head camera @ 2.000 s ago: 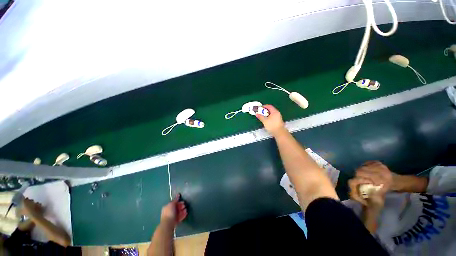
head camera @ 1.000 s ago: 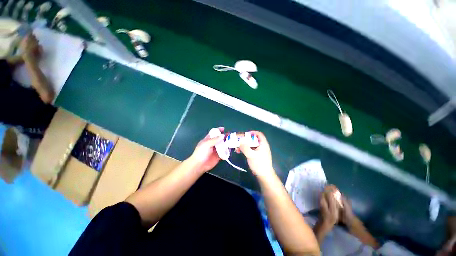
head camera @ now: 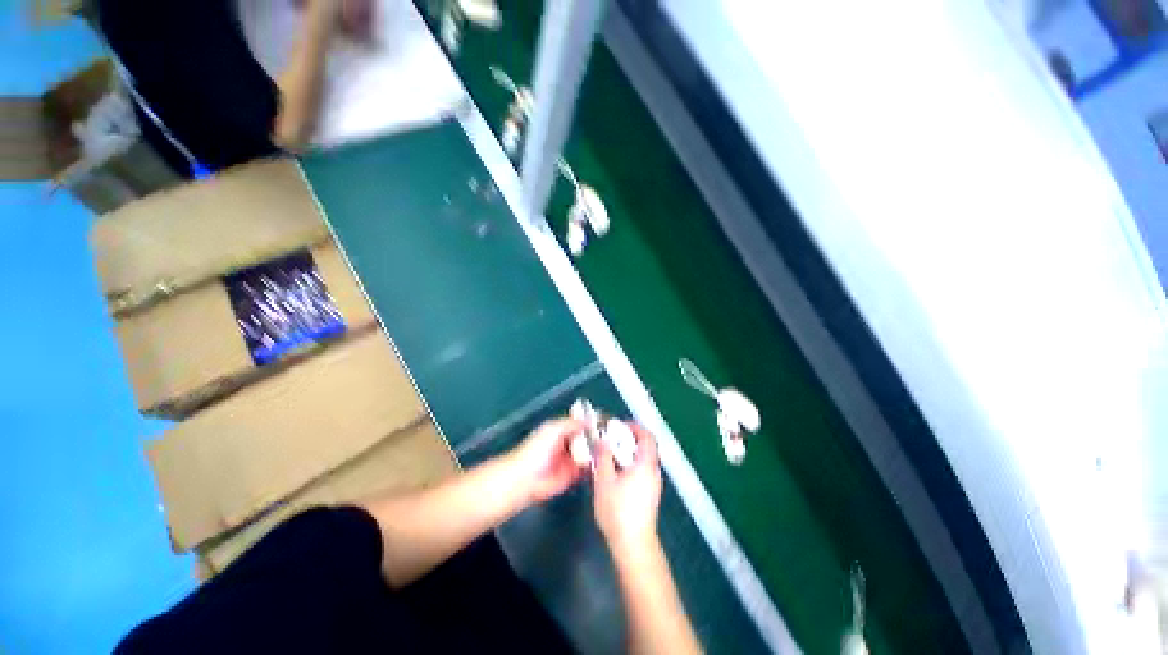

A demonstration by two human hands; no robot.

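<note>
My left hand point(head camera: 551, 458) and my right hand point(head camera: 628, 486) meet over the dark green bench, close to the pale rail. Between their fingers they hold a corded charm point(head camera: 620, 443), a small white piece with dark marks. The fingers cover much of it and the picture is blurred, so its parts and cord cannot be told apart clearly.
Corded charms point(head camera: 735, 412) lie spaced along the green belt point(head camera: 794, 493) behind the rail point(head camera: 583, 305). A grey post point(head camera: 559, 102) stands at the rail. Cardboard boxes point(head camera: 275, 422) stand at left. Another person's arm point(head camera: 302, 79) is at top left. Small dark bits lie on the bench.
Two seconds ago my right hand was at a charm on the belt; now both hands hold one over the bench. The view has turned towards the boxes, and the neighbour at right is out of view.
</note>
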